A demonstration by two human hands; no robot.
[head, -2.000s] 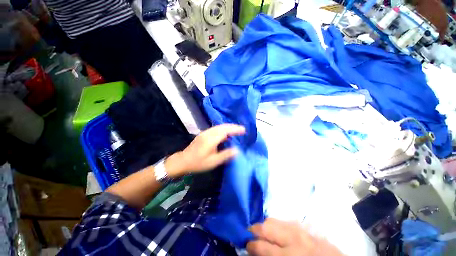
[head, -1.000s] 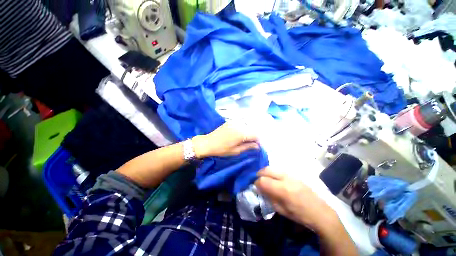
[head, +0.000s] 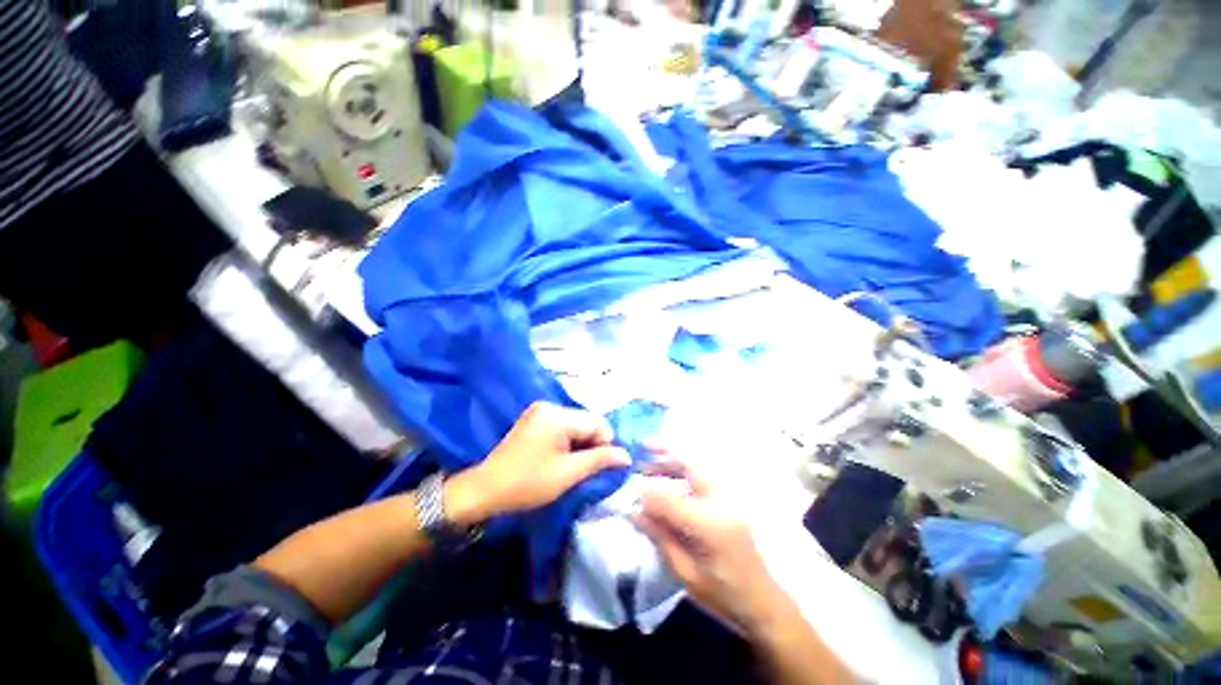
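Note:
A large blue garment (head: 469, 295) lies heaped on the white machine table, its near end hanging at the table's front edge. My left hand (head: 549, 462) is bare with a metal watch and pinches the near end of the blue cloth. My right hand (head: 696, 529) is close beside it, fingertips at the same cloth edge. A white fabric part (head: 616, 569) hangs below both hands. Light blue strips (head: 710, 351) lie on the glare-whitened surface beyond. The exact grip of the fingertips is blurred.
A cream sewing machine (head: 1018, 482) stands at right, with a light blue cloth bunch (head: 984, 569) on its front. A pink bottle or cone (head: 1024, 372) is behind it. A neighbouring machine (head: 351, 114) is upper left. A blue basket (head: 74, 562) with black cloth is lower left. A person in stripes stands upper left.
My hands have come together at the garment's near end, and the white part now hangs below them. The view has swung right, so the table and garment appear further left.

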